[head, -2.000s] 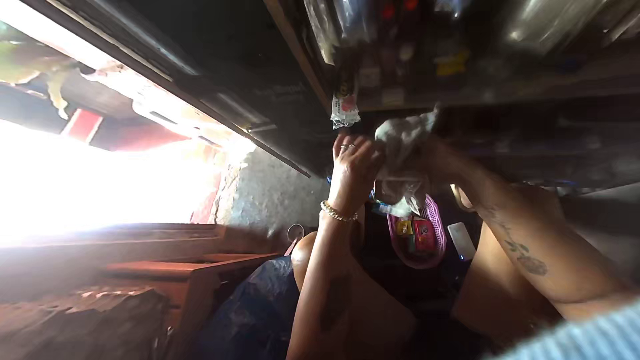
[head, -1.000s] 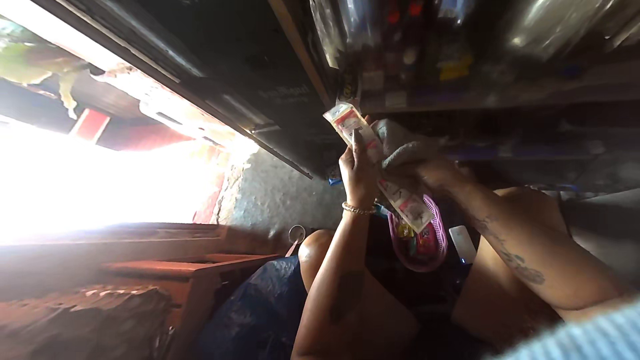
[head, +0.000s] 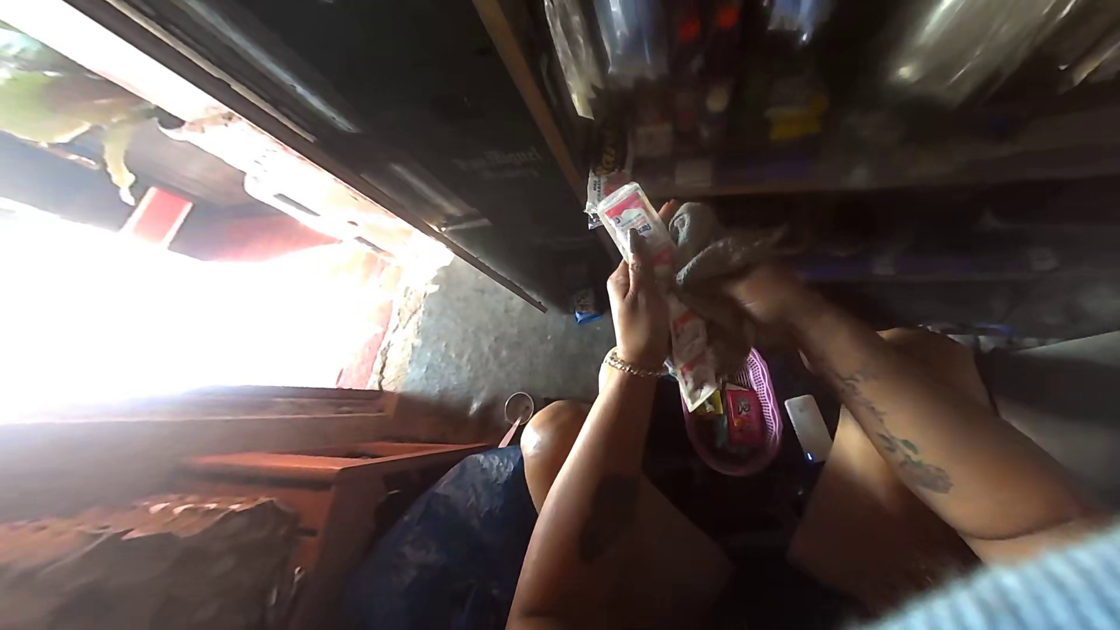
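Note:
My left hand (head: 640,315), with a beaded bracelet at the wrist, grips a strip of white and pink sachets (head: 632,214). The strip slants down past my palm to its lower end over a pink plastic basket (head: 770,420). Against the strip's right side, my right hand (head: 766,302) holds a grey cloth (head: 696,236); its fingers are partly hidden and blurred. Inside the basket lie a red packet (head: 744,418) and a yellow one (head: 710,403). Another packet with dark and white print (head: 605,175) hangs just above the strip.
Shelves with packed goods (head: 796,118) run along the top right. A dark panel (head: 437,114) slants across the upper left. A phone-like white object (head: 808,427) rests right of the basket, near my leg. Wooden furniture (head: 332,468) stands at lower left, and a blue packet (head: 586,306) is near the panel's end.
Two seconds ago the cloth was higher between my hands and the strip was not plainly visible. Since one second ago, the strip stands more upright, and its lower end has shifted left over the basket.

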